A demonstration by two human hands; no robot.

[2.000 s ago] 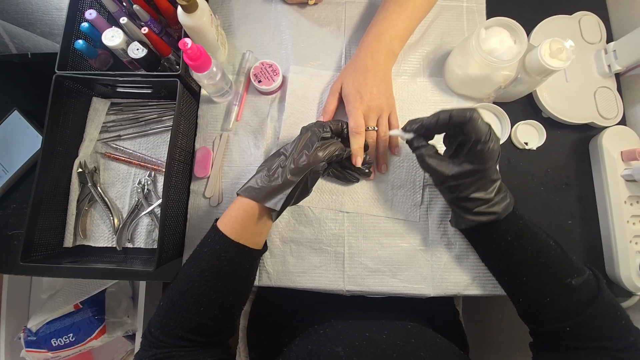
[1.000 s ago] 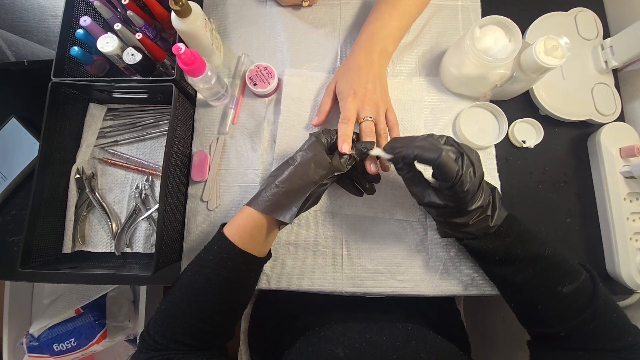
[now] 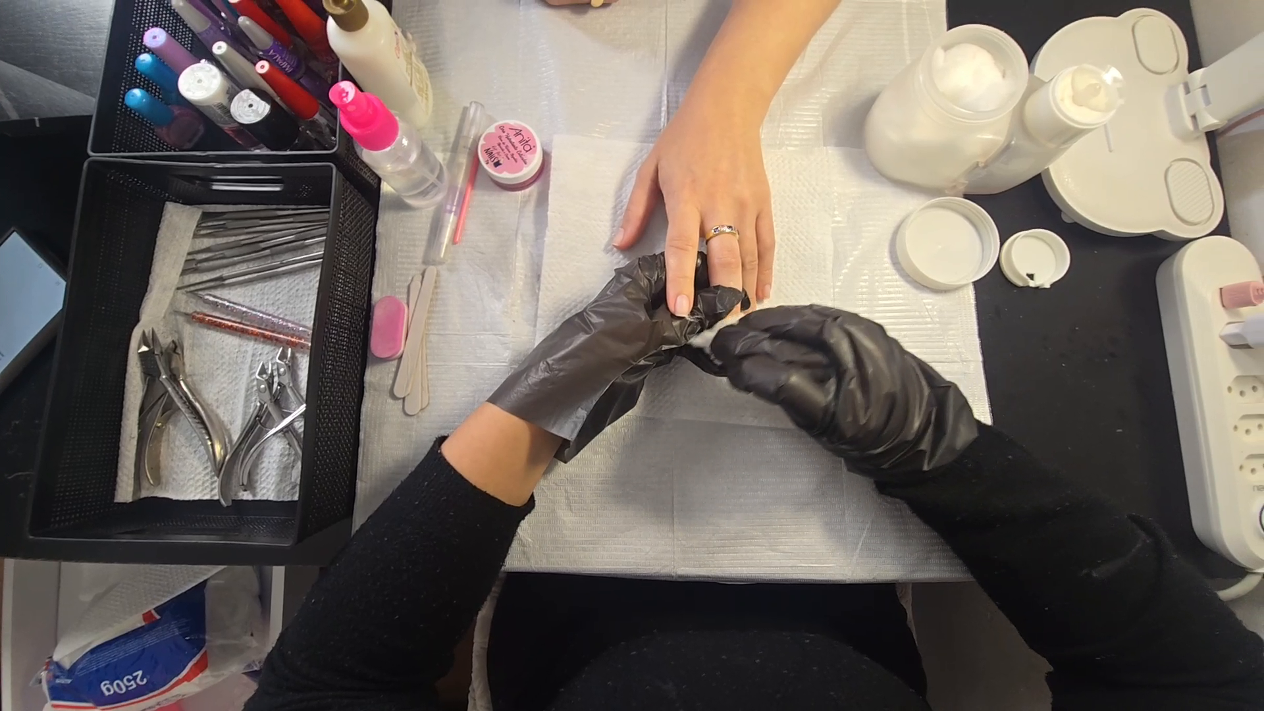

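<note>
A black disposable glove covers my left hand (image 3: pixel 632 331), whose fingers close around a fingertip of another person's hand (image 3: pixel 711 188). That hand lies palm down, wearing a ring (image 3: pixel 722 231), on a white paper towel (image 3: pixel 592 197). From the right, my gloved right hand (image 3: pixel 839 380) pinches a piece of white cotton (image 3: pixel 706 338) against the held finger, beside the ring finger. The exact contact is partly hidden by my gloves. Left of the hands are a pink-lidded jar (image 3: pixel 511 153), a pink oval block (image 3: pixel 388 328) and several wooden sticks (image 3: pixel 415 341).
At left, a black mesh tray (image 3: pixel 341 346) holds cuticle nippers (image 3: pixel 178 405) and metal tools; bottles stand behind it. At right are an open jar of cotton (image 3: pixel 928 118), a white bottle (image 3: pixel 1047 128), two round lids (image 3: pixel 947 243), a lamp base (image 3: pixel 1136 128) and a power strip (image 3: pixel 1220 395).
My right hand has moved left, bringing the cotton from beside the other person's fingers to the held fingertip. My left hand keeps its hold there.
</note>
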